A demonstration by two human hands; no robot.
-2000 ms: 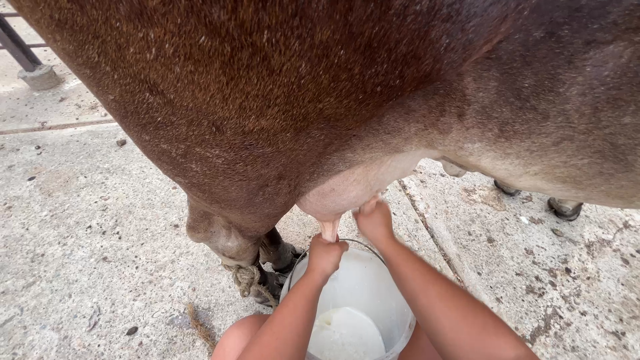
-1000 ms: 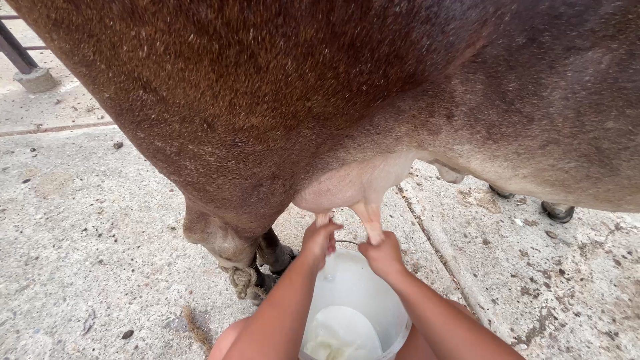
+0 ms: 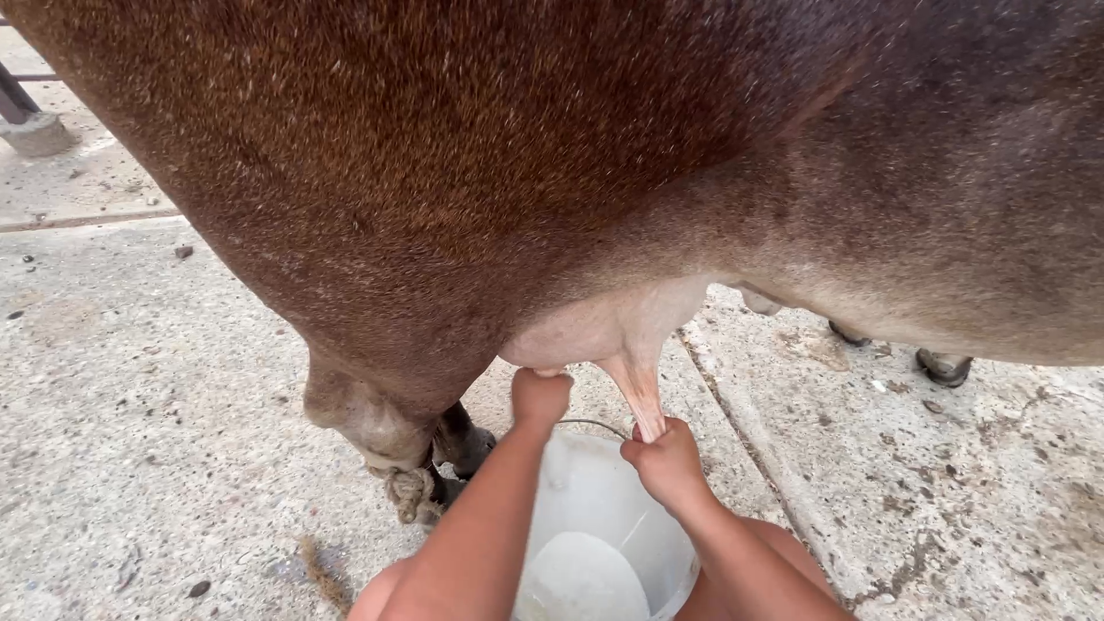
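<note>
A brown cow [image 3: 448, 172] stands across the view, its pale udder [image 3: 595, 332] hanging near the middle. My left hand [image 3: 542, 398] is closed around a teat close under the udder; most of that teat is hidden by the fingers. My right hand [image 3: 666, 457] grips the end of another teat [image 3: 642, 397], which is stretched downward. Below both hands is a white plastic bucket [image 3: 617, 483] with a wire handle [image 3: 595, 422], between my legs. White milk [image 3: 586, 582] lies in its bottom, and a thin white streak shows inside near the right wall.
Rope [image 3: 410, 493] is tied around the cow's hind legs, left of the bucket. Front hooves [image 3: 944, 366] rest on the concrete floor [image 3: 172, 414] at right. A metal post [image 3: 15, 99] in a concrete footing stands at upper left. A frayed rope end [image 3: 323, 573] lies at lower left.
My left hand has risen close to the udder, while my right hand has pulled its teat lower. Two seconds ago, my right hand was up against the udder.
</note>
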